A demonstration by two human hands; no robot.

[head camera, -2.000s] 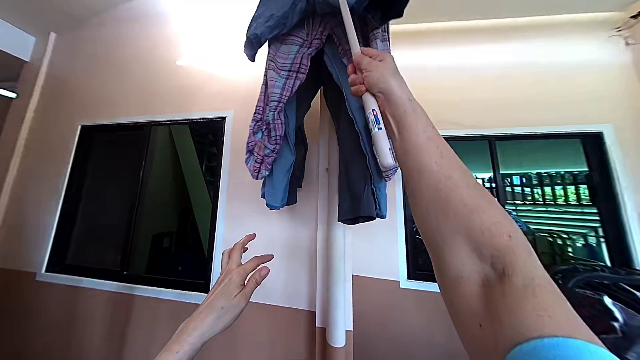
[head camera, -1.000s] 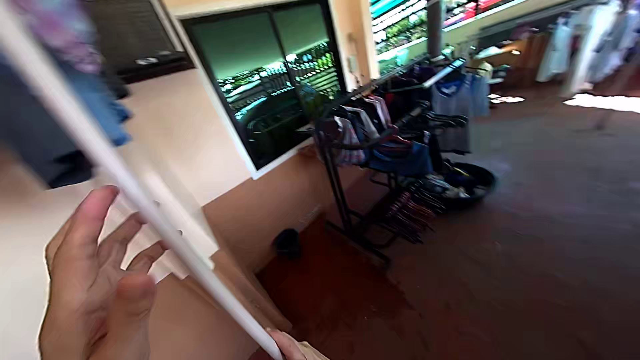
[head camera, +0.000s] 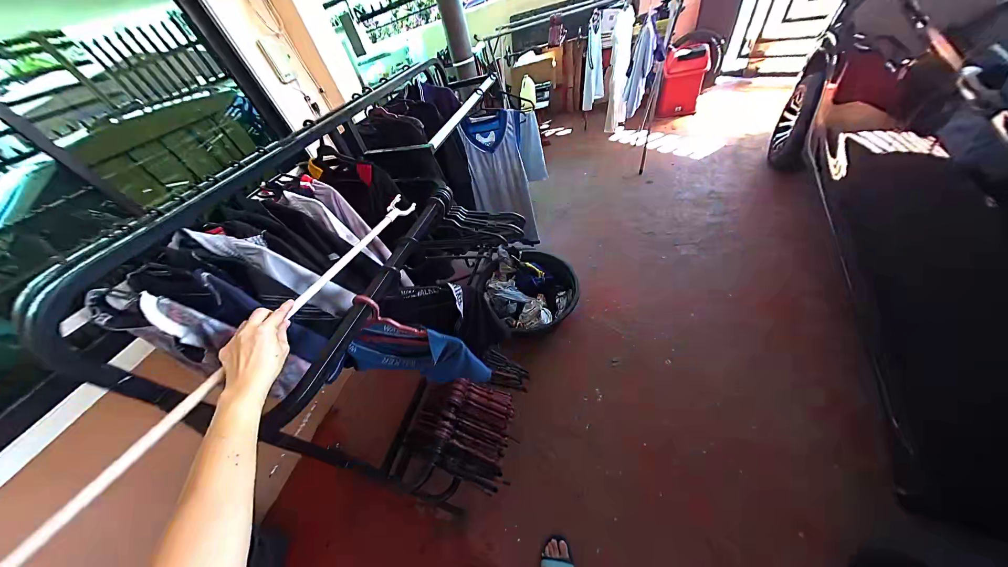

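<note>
My left hand (head camera: 256, 354) is closed around a long white pole (head camera: 339, 264), above the near end of a black metal clothes rack (head camera: 339, 342). The pole slants from the lower left corner up over the rack, and its forked tip (head camera: 400, 208) lies over the hanging clothes. Beneath it hang shirts and dark garments, with a blue garment (head camera: 425, 356) on a reddish hanger at the rack's near side. My right hand is out of view.
Many hangers (head camera: 472, 425) hang low on the rack. A round black tub (head camera: 573, 303) with mixed items stands beside it. A dark vehicle (head camera: 921, 315) is on the right. Farther back are a red bin (head camera: 682, 81) and more hanging clothes. A sandalled foot (head camera: 556, 550) shows below.
The view has swung from the wall and the raised clothes to the rack. My right hand, on the pole two seconds ago, has left view. My left hand, open before, now grips the pole.
</note>
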